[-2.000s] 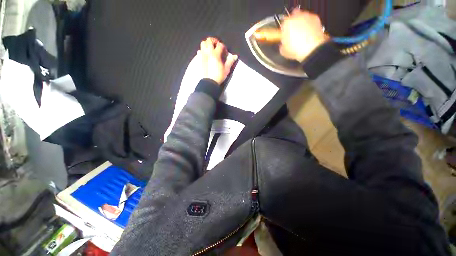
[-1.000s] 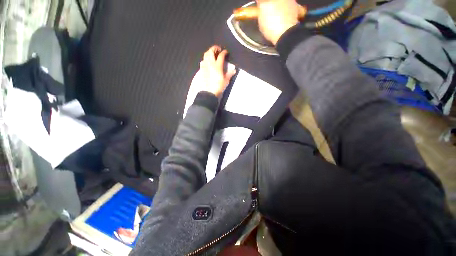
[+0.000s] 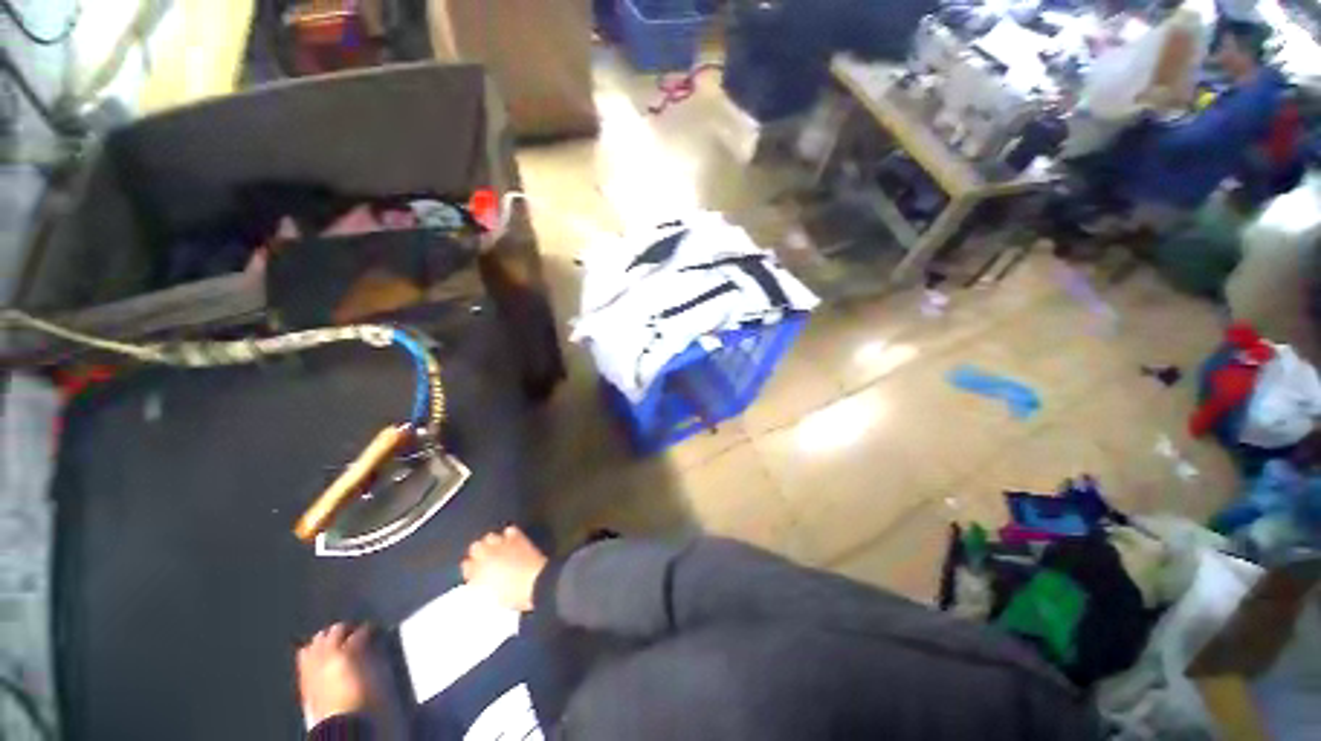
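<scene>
The white-and-black cut panel (image 3: 458, 640) lies at the near right part of the black ribbed ironing table (image 3: 174, 550), its lower part cut off by the picture's edge. My right hand (image 3: 504, 568) has its fingers curled on the panel's upper right corner. My left hand (image 3: 333, 673) has its fingers curled at the panel's left side; the contact is blurred. The steam iron (image 3: 380, 500) rests on the table beyond my hands, tan handle to the left, with no hand on it. Its blue hose and spiral cord (image 3: 420, 379) run up into a pale taped hose.
A blue crate (image 3: 724, 384) heaped with white-and-black panels (image 3: 688, 297) stands on the tiled floor right of the table. A grey open bin (image 3: 304, 138) with dark and pink cloth is beyond the table. Cloth heaps (image 3: 1058, 594) lie right; a person (image 3: 1210, 130) sits far off.
My right hand has let go of the iron and moved onto the panel. The iron now rests on the table. The view has swung right and up, showing the crate and the workshop floor.
</scene>
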